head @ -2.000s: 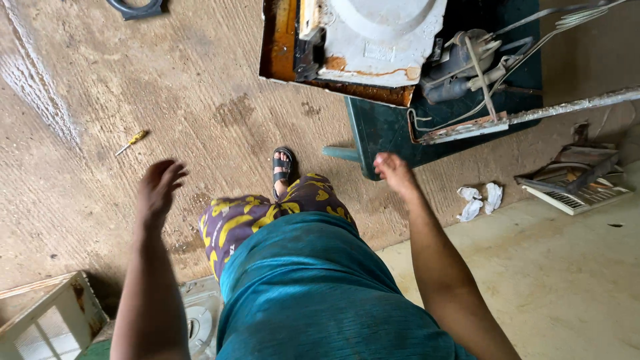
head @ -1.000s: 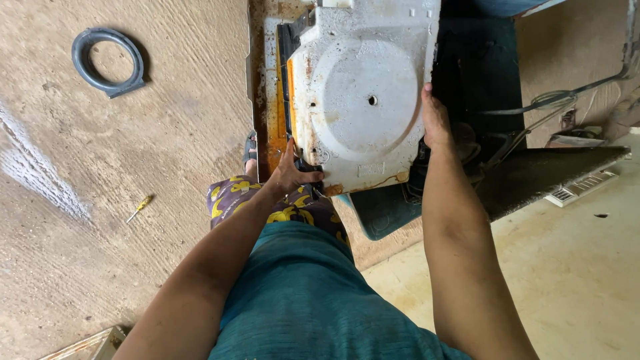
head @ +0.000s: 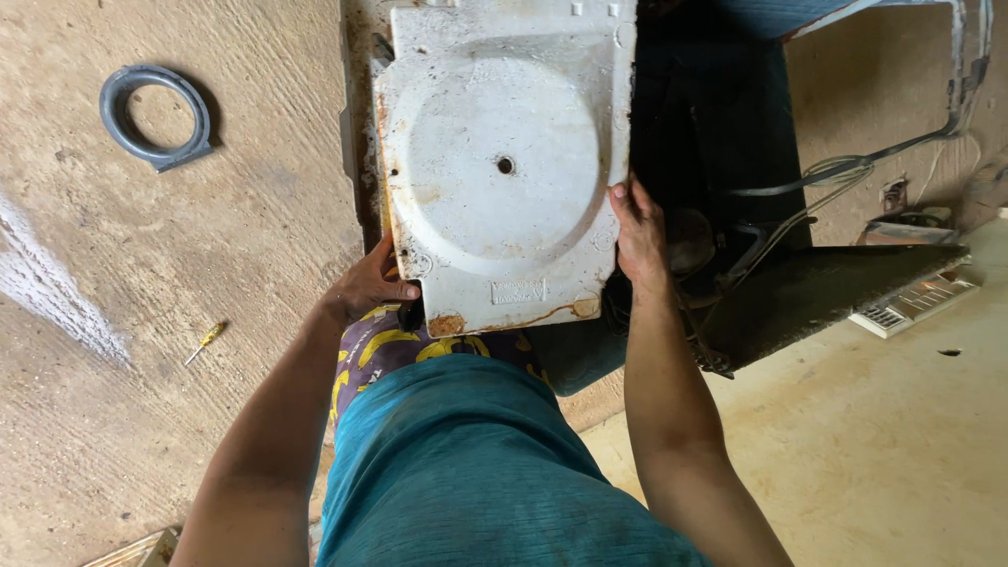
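Observation:
A white moulded foam housing (head: 504, 110) with a round recess and a small centre hole lies in front of me, rust-stained along its near edge. It rests against a rusty metal casing (head: 358, 102) at its left. My left hand (head: 374, 283) grips the near left corner, its thumb on a black part (head: 411, 305) there. On the right side my right hand (head: 639, 228) holds the housing's edge, thumb on top, the other fingers partly hidden. Beneath and to the right is a dark table (head: 732, 142).
A grey plastic ring (head: 122, 130) and a yellow-handled screwdriver (head: 206, 340) lie on the concrete floor at left. Cables and a pipe (head: 882, 151) run across the right. A dark panel (head: 835, 295) juts out near a white grille (head: 913, 307).
Both hands have come from free in the air two seconds ago onto the housing. The housing now sits further over the rusty casing's left part. The view has shifted.

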